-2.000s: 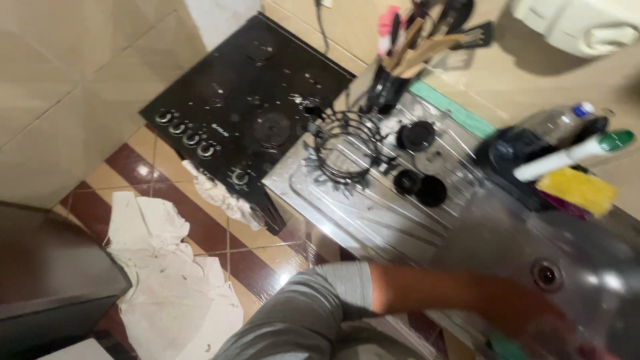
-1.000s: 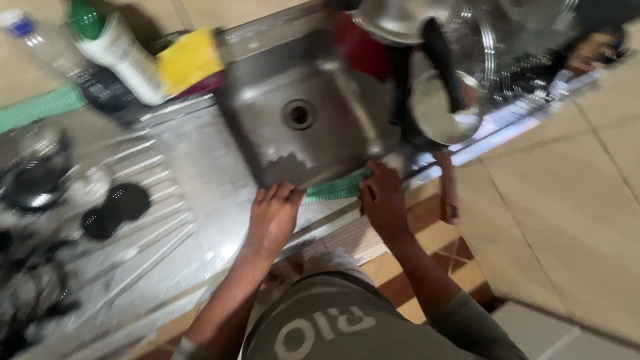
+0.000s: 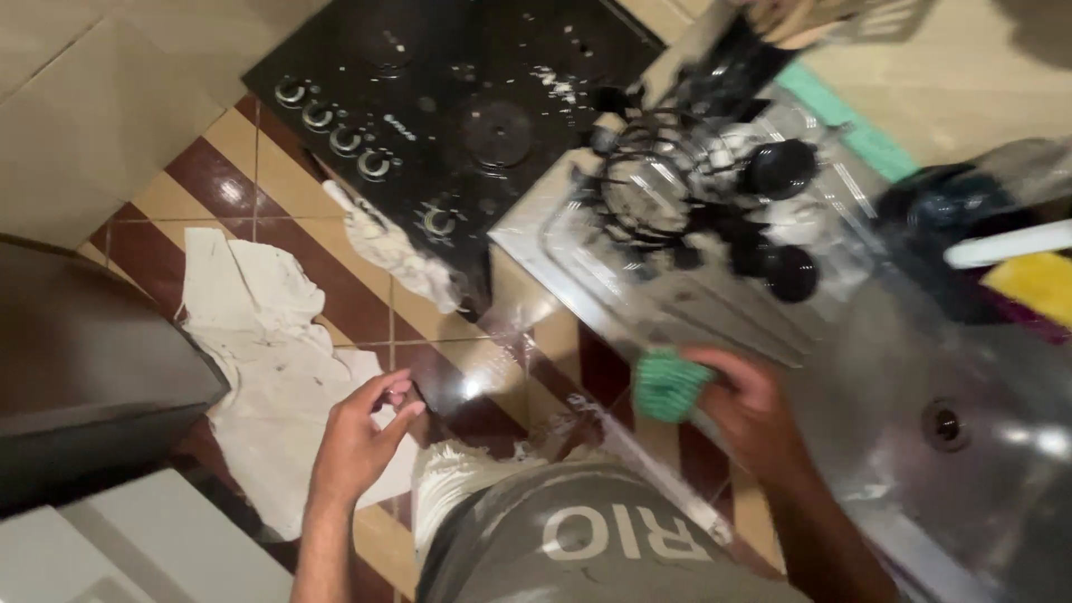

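Note:
My right hand [image 3: 749, 402] grips a folded green cloth [image 3: 670, 383] at the front edge of the steel sink counter [image 3: 578, 276]. To the left, my left hand [image 3: 364, 431] is held over the floor, its fingers apart and nothing seen in it. Beyond both hands is a black glass cooktop [image 3: 498, 130] with knobs and white specks on it. Black pan supports [image 3: 645, 184] and round burner caps [image 3: 783, 167] lie on the ribbed drainboard. The picture is blurred.
A white cloth [image 3: 285, 368] is spread on the striped tile floor, and another crumpled cloth [image 3: 394, 251] hangs at the cooktop's front edge. The sink basin [image 3: 946, 427] is at right, by a yellow sponge cloth [image 3: 1034, 285] and a white bottle [image 3: 1009, 243].
The view has swung from the sink back to the cooktop. The green cloth, at the sink's front edge one second ago, is now in my right hand. My left hand has left that edge.

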